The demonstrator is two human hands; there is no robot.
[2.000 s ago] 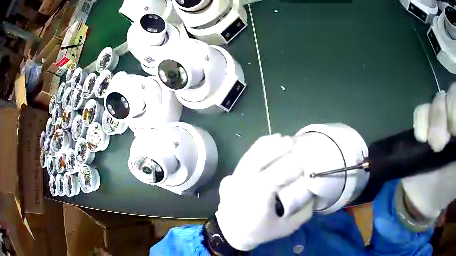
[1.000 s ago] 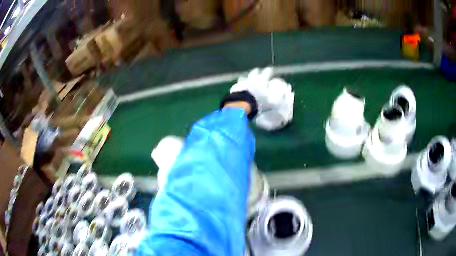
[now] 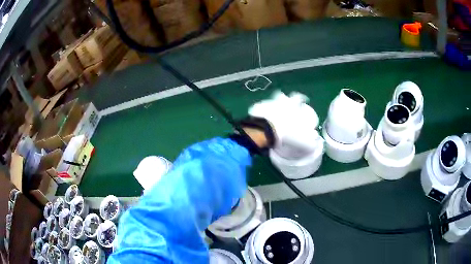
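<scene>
My left hand, in a blurred white glove with a black band at the wrist, is around the upper part of a white dome camera. The camera's round base shows below the hand, on the green conveyor strip near its front edging; its ball head is hidden. Beside it on the right stands another white camera, with two more further right. My right hand is out of the picture.
A black cord crosses the view. More cameras stand at the bottom centre and right. Small round white parts are grouped at left, near open boxes. An orange roll lies at the back right.
Since the first frame, my left hand has left the near work spot, and my right hand and screwdriver have gone out of view. Since the second, my left hand has moved right with the camera.
</scene>
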